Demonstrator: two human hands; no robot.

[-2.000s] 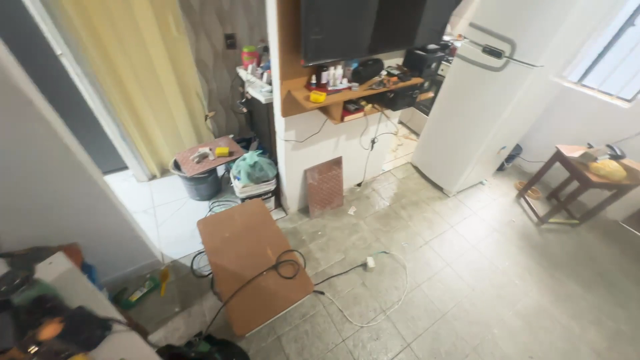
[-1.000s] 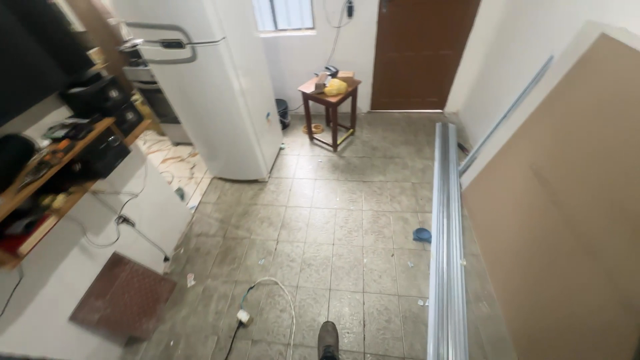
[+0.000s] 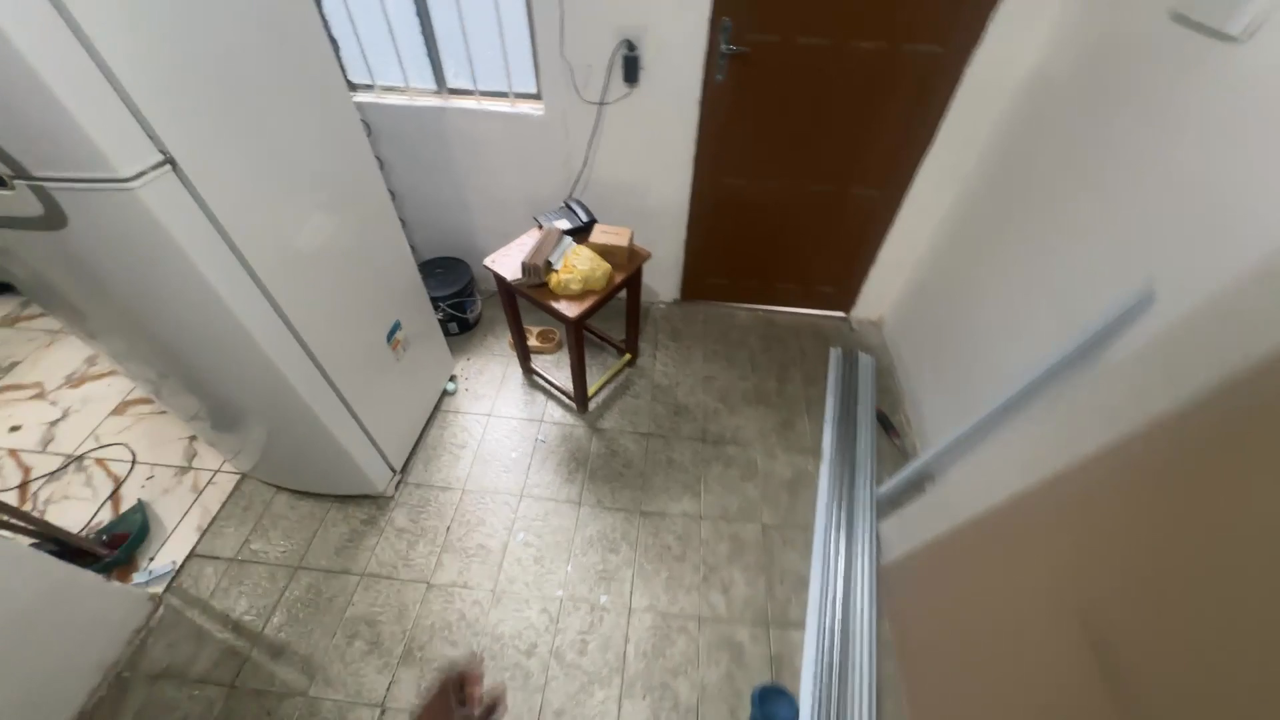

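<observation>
At the bottom edge, left of centre, a blurred brown shape that looks like my left hand (image 3: pixel 460 692) is partly in view over the floor tiles. Its finger pose is unclear, and no held object can be made out. My right hand is out of view. Ahead stands a small wooden table (image 3: pixel 577 307) bearing a desk telephone (image 3: pixel 567 216), a small cardboard box (image 3: pixel 611 243), a yellow plastic bag (image 3: pixel 580 271) and some flat brown pieces (image 3: pixel 543 254). Long metal profiles (image 3: pixel 843 540) lie on the floor at the right.
A white refrigerator (image 3: pixel 270 230) stands at the left, a black bucket (image 3: pixel 451 295) beyond it. A brown door (image 3: pixel 800 150) is in the far wall. A large brown board (image 3: pixel 1120 560) leans at the right. A blue object (image 3: pixel 773 702) lies beside the profiles.
The view has swung right and moved toward the small table and the door. The shoe seen one second ago is out of view, and the blurred hand-like shape has appeared at the bottom.
</observation>
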